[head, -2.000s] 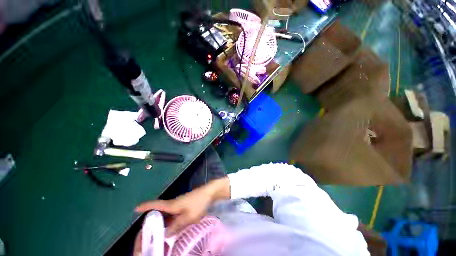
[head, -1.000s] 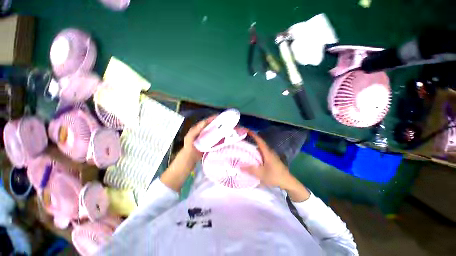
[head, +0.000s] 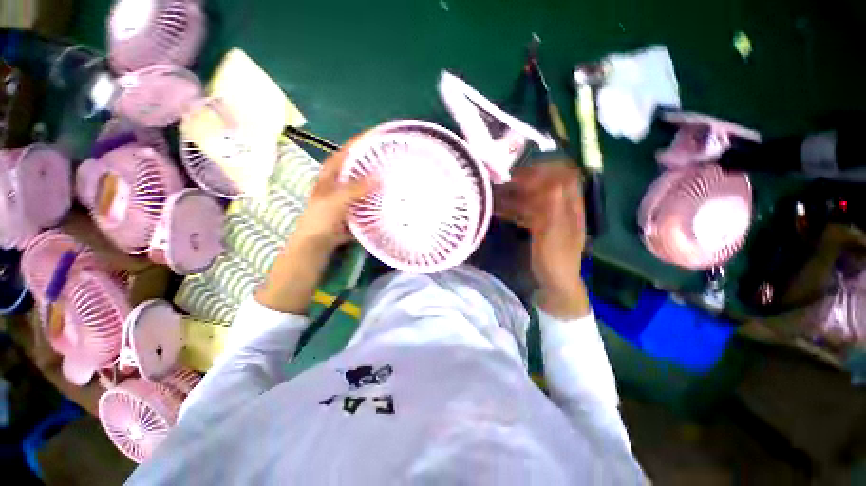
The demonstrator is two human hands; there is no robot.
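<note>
A pink clip fan [head: 418, 195] is held up in front of my chest at the bench edge, its round caged face towards me. Its clip base [head: 489, 119] points up and to the right. My left hand [head: 334, 204] grips the left rim of the cage, fingers over the spokes. My right hand [head: 551, 214] is blurred, just right of the fan near the clip base; whether its fingers touch the fan cannot be told.
Several pink fans [head: 133, 199] are piled at left beside a label sheet [head: 256, 233] and yellow paper [head: 242, 104]. A hammer [head: 589, 128], white wipe [head: 638, 90] and another fan [head: 698, 216] lie right. A dark cylindrical tool [head: 807, 154] and blue stool [head: 665, 323] are further right.
The view has swung from the bench's right side to its middle. The held fan has moved up from my lap over the bench edge, and its clip base now points right instead of left.
</note>
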